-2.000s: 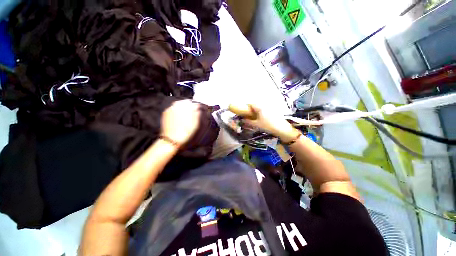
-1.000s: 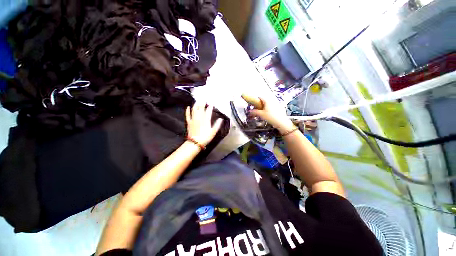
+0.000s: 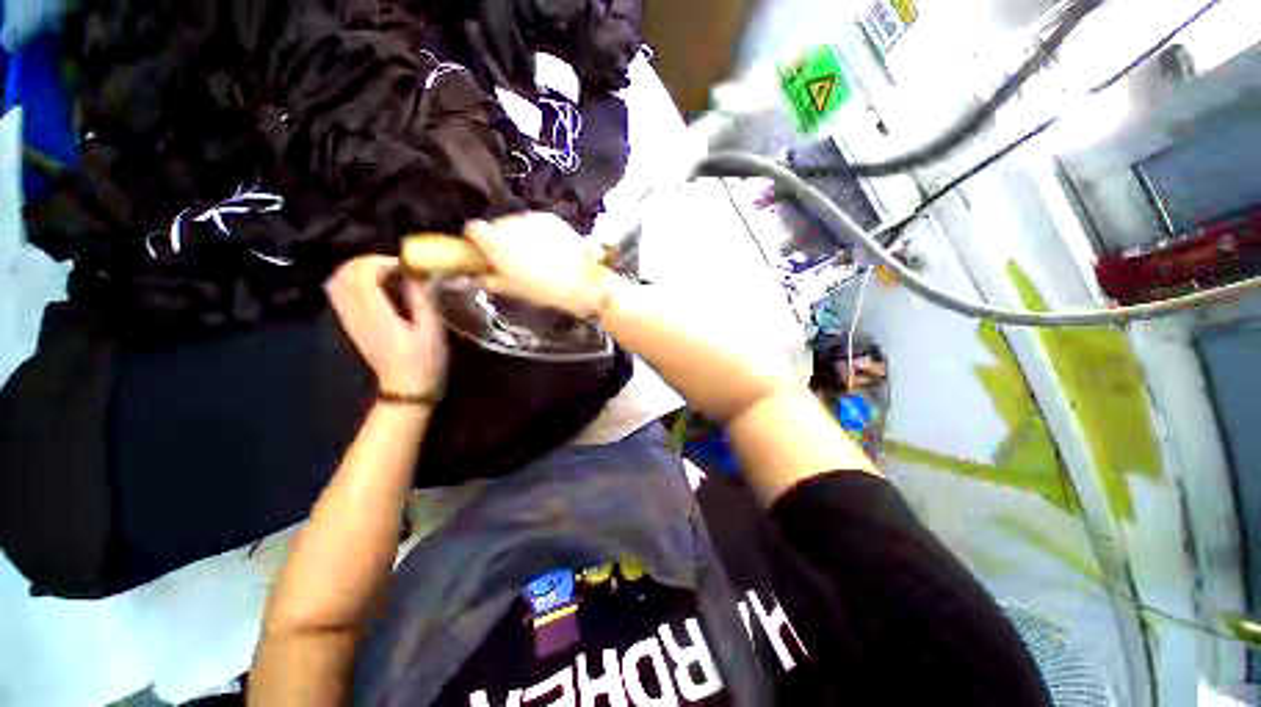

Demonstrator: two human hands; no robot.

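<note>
My right hand (image 3: 533,260) is closed around the pale wooden handle of the steam iron (image 3: 519,329). The iron's silver body lies on the dark brown garment (image 3: 512,401) over the near right part of the padded board (image 3: 208,442). My left hand (image 3: 394,325) is just left of the iron, on the brown cloth, with its fingers bent near the handle's end. Whether the fingers pinch the cloth is not clear.
A big crumpled brown garment pile (image 3: 291,124) with white cords (image 3: 221,218) and white tags (image 3: 520,113) lies behind the board. A grey hose (image 3: 954,301) runs from near the iron to the right. A green warning sign (image 3: 813,89) is at the back wall.
My right hand has brought the iron from the table's right side leftward onto the garment. My left hand has moved left from the garment's right edge. The hose now arches higher.
</note>
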